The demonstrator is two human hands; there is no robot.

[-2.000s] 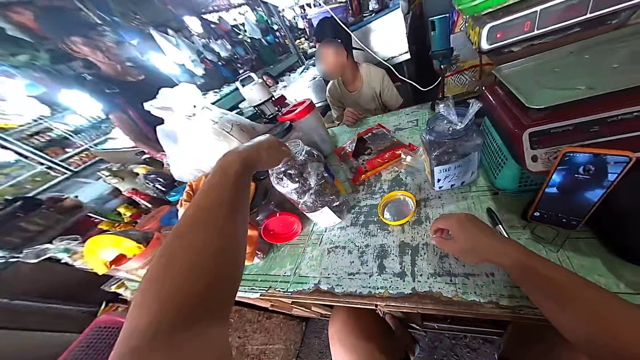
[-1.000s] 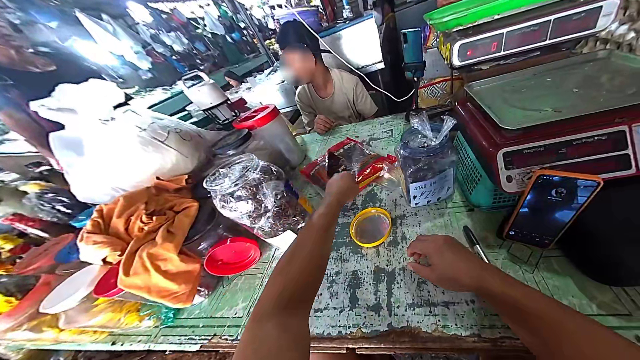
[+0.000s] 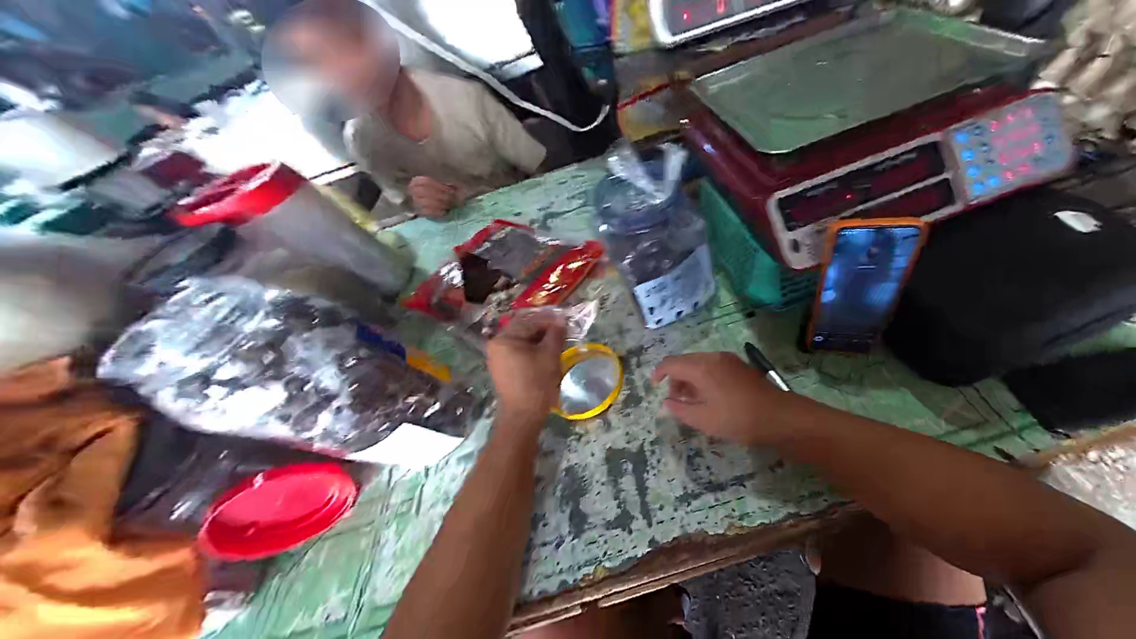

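My left hand is at the near edge of an opened red-and-clear plastic packet, its fingers closed near clear plastic film; whether they grip it is blurred. Just right of that hand lies a round yellow-rimmed lid on the worn green tabletop. My right hand rests on the table, fingers loosely curled, with nothing seen in it. A black marker lies beside it. Behind stands a plastic jar with a handwritten label and a bag at its mouth.
A large clear jar of dark pieces, a red lid, a red-topped container and orange cloth are at left. A propped phone, a teal basket and a red scale stand at right. A person sits opposite.
My left hand has moved from the large clear jar to the red packet, then to the packet's near edge beside the yellow-rimmed lid. My right hand has stayed on the table. The view has moved closer.
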